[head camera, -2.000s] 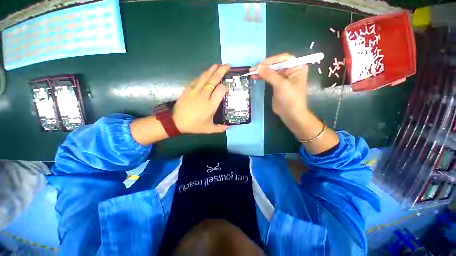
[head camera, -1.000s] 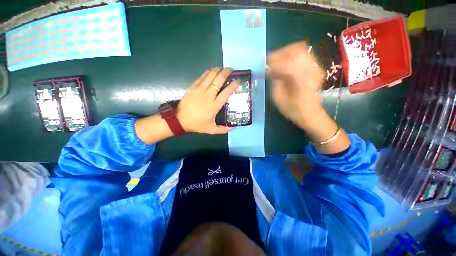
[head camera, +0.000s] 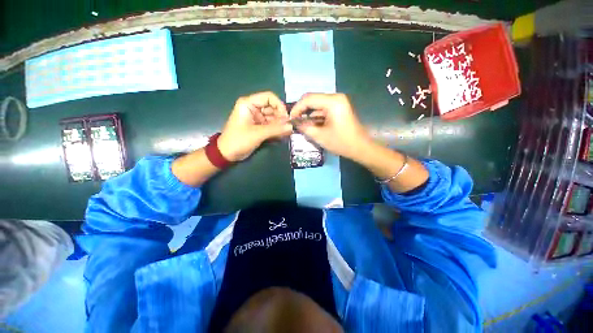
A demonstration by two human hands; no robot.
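Observation:
A phone housing (head camera: pixel 305 153) lies upright to me on the pale blue strip (head camera: pixel 309 71), its lower part showing and its upper part hidden under my hands. My left hand (head camera: pixel 253 127) is raised at the phone's upper left, thumb and finger close together; whether they pinch a small part is too small to tell. My right hand (head camera: pixel 335 123) meets it fingertip to fingertip above the phone. A slim dark tool, likely the tweezers (head camera: pixel 313 120), shows tucked in its fingers.
Two open phone housings (head camera: pixel 92 148) lie side by side at left, below a dotted pale blue sheet (head camera: pixel 101 68). A pale ring (head camera: pixel 13 118) is at far left. A red bin (head camera: pixel 500 75) of white pieces stands at right, loose pieces beside it. Clear trays (head camera: pixel 553 156) are stacked at the right edge.
My left hand has lifted off the phone's side. My right hand has come back left from beside the loose white pieces to meet it. The view has shifted slightly.

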